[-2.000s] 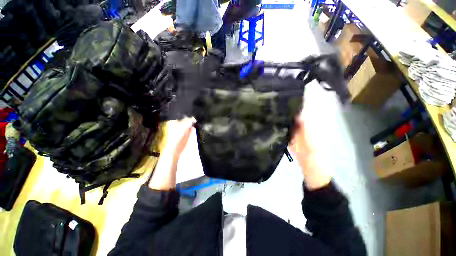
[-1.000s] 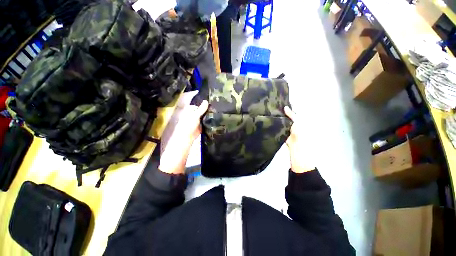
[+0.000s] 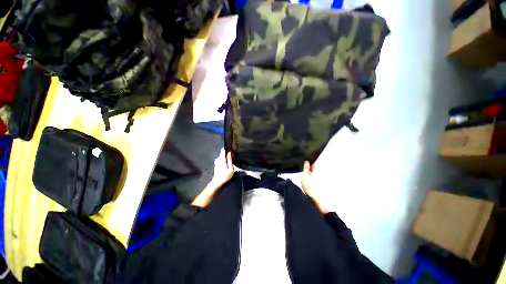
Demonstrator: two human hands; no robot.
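A camouflage backpack (image 3: 294,94) in green, tan and black is in front of me, upper centre, its front panel with a seam across it facing me. My left hand (image 3: 223,176) holds its lower left corner. My right hand (image 3: 312,186) is at its lower right edge, fingers against the fabric. Most of the fingers are hidden under or behind the bag. A thin black strap tail sticks out at its right side.
Stacked camouflage backpacks (image 3: 111,50) stand on the pale yellow table (image 3: 141,130) at the left. Inside-out black bags (image 3: 77,169) lie nearer on it. A white-topped stand (image 3: 213,72) is behind the bag. Cardboard boxes (image 3: 454,222) are at the right.
The backpack looks larger and extends higher in view. Both hands have moved from its sides down to its bottom corners. The view has tilted down, showing more black bags.
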